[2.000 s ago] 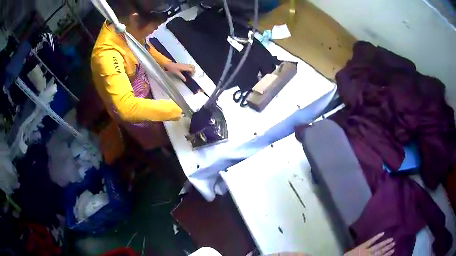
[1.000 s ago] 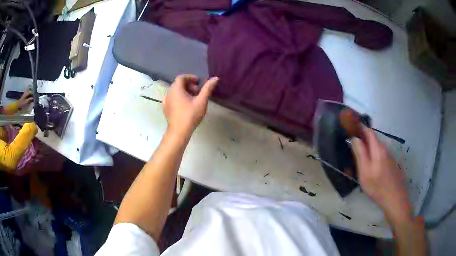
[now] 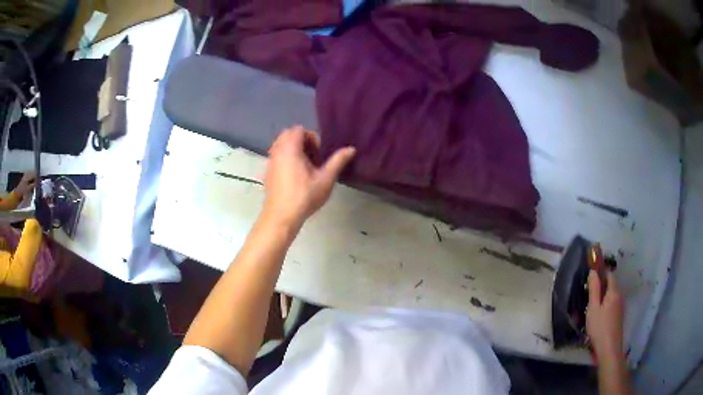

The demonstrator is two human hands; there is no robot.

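Observation:
A dark maroon garment [image 3: 416, 116] is drawn over the right part of a long grey padded board [image 3: 231, 96], whose rounded left end is bare. My left hand [image 3: 299, 173] is at the board's near edge, by the garment's left edge. Its thumb touches or nearly touches the cloth; whether it pinches the edge cannot be told. My right hand [image 3: 606, 308] is shut on the handle of an iron [image 3: 570, 293] at the right of the table, apart from the garment.
The white table [image 3: 347, 262] has dark streaks. A bright blue thing lies partly under the maroon cloth at the top. A brown block [image 3: 659, 62] is top right. At left, another person in yellow sleeves [image 3: 21, 254] works beside another iron [image 3: 63, 204] on a white table.
The iron and my right hand have moved right and nearer to me, away from the garment. My left hand has shifted slightly right along the board's edge. The view has tilted a little.

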